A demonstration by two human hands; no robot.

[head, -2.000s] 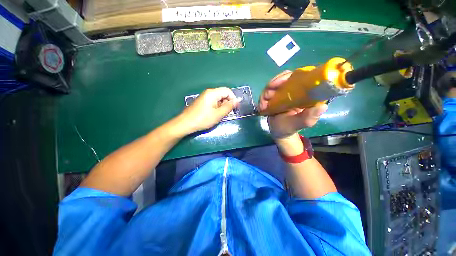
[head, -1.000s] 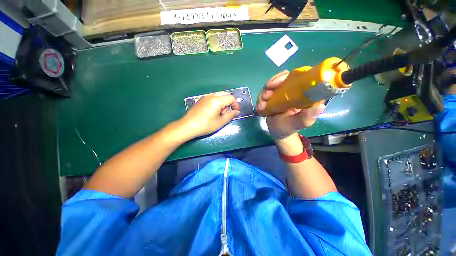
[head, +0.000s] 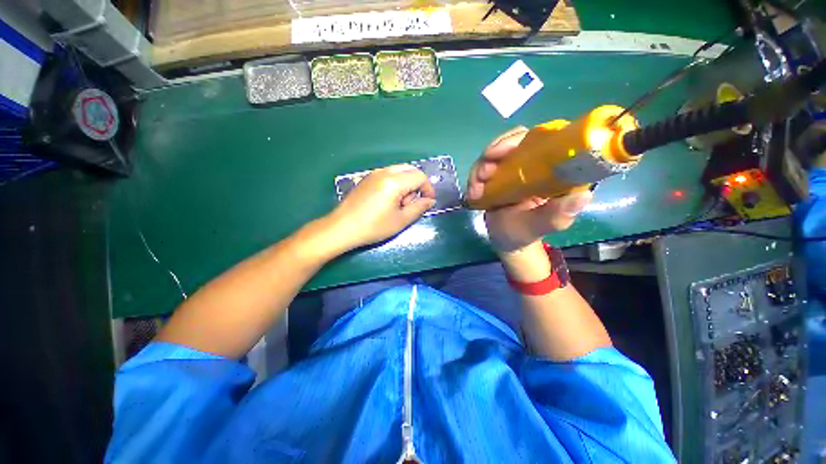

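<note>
The open handset (head: pixel 443 177) lies on the green bench mat, its silvery edge showing around a dark inside. My left hand (head: pixel 388 204) rests over its left and middle part, fingers curled together, and hides much of it. Whether the fingertips hold a small part cannot be seen. My right hand (head: pixel 525 204) grips the fat yellow-orange electric screwdriver (head: pixel 543 163), its black cable running off to the upper right. The screwdriver's tip end points down-left near the handset's right edge; the bit itself cannot be made out.
Three screw trays (head: pixel 344 75) stand in a row before the wooden board (head: pixel 226 27). A white card (head: pixel 513 89) lies right of them. A fan (head: pixel 91 113) is at left. A yellow-black box (head: pixel 750 193) and parts tray (head: pixel 743 362) are at right.
Since the earliest frame my left hand has shifted slightly on the handset, its fingers now lower. A red light now shows brightly on the yellow-black box. My right hand has barely moved.
</note>
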